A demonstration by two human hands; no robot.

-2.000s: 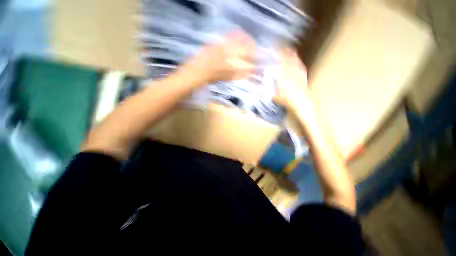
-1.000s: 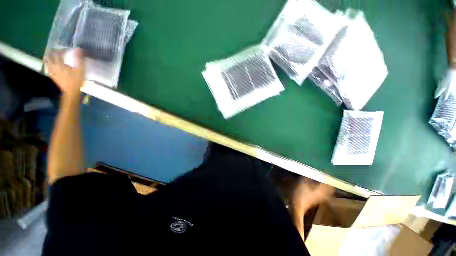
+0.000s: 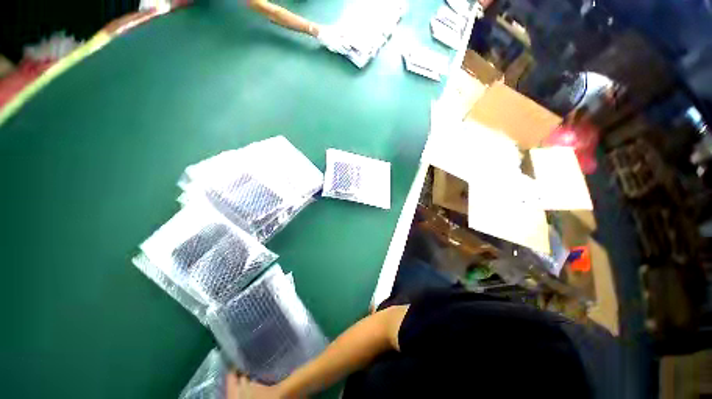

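Note:
Several bubble bags with dark patterned items lie on the green table (image 3: 117, 203): a single bag (image 3: 359, 179), a stack (image 3: 250, 187) left of it, and overlapping bags (image 3: 207, 257) nearer me. My left hand (image 3: 254, 386) is blurred at the bottom edge, partly cut off, at the near end of the nearest bag (image 3: 265, 323). Another clear bag (image 3: 204, 380) lies partly beside it. Whether my fingers grip a bag cannot be told. My right hand is not in view.
Open cartons with raised flaps (image 3: 511, 113) stand beyond the table's pale edge (image 3: 402, 226). An orange and blue tool (image 3: 579, 259) and a red plastic bag (image 3: 578, 142) are at the right. Another person's gloved hand (image 3: 336, 40) touches bags across the table.
The view has swung right towards the cartons. My left hand and the bags near it are now close to the other bags, at the bottom. My right hand has gone out of view.

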